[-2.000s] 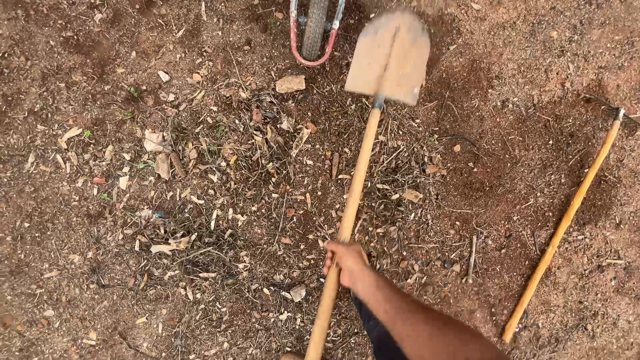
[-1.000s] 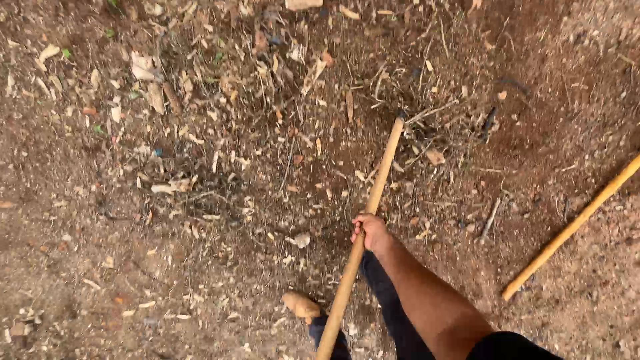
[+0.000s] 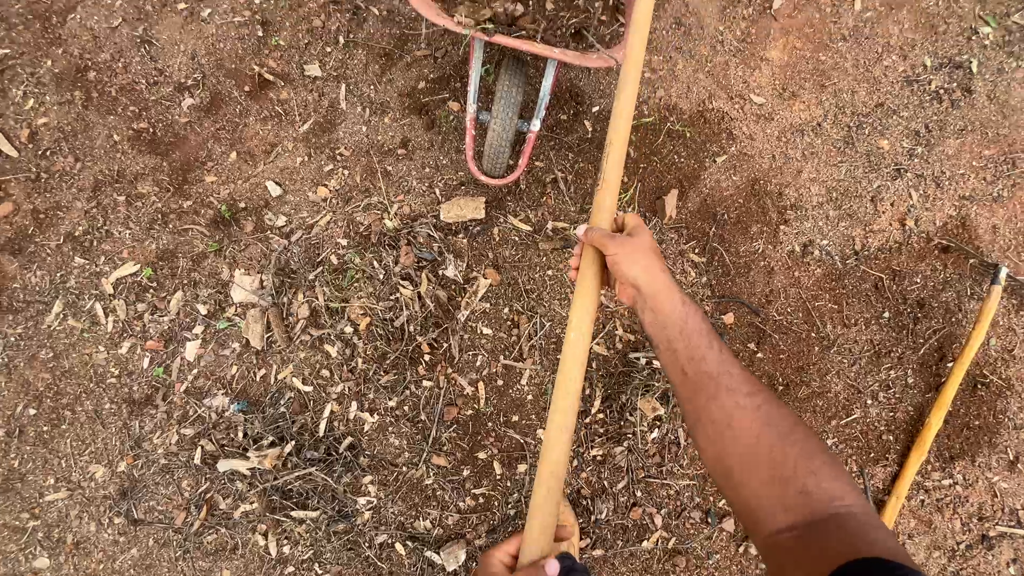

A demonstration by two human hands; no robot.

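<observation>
My right hand (image 3: 620, 256) is closed around the middle of a shovel's pale wooden handle (image 3: 570, 364). Lower down, at the bottom edge, my left hand (image 3: 532, 556) grips the same handle and is partly cut off by the frame. The handle slants up to the right and passes over the right end of a wheelbarrow's rim. The shovel's blade is outside the view. Soil and plant debris (image 3: 544, 18) lie in the red wheelbarrow tray (image 3: 552, 54), which shows only in part at the top.
The wheelbarrow's tyre (image 3: 506, 116) sits inside a red and grey frame. Dry leaves, twigs and wood chips (image 3: 408, 320) cover the soil, with a flat stone (image 3: 462, 210) just below the wheel. A second tool's wooden handle (image 3: 944, 400) lies at the right.
The shovel handle now reaches up past the wheelbarrow's rim; a second ago its upper end was at the debris on the ground. My left hand has come into view. The view has shifted toward the wheelbarrow.
</observation>
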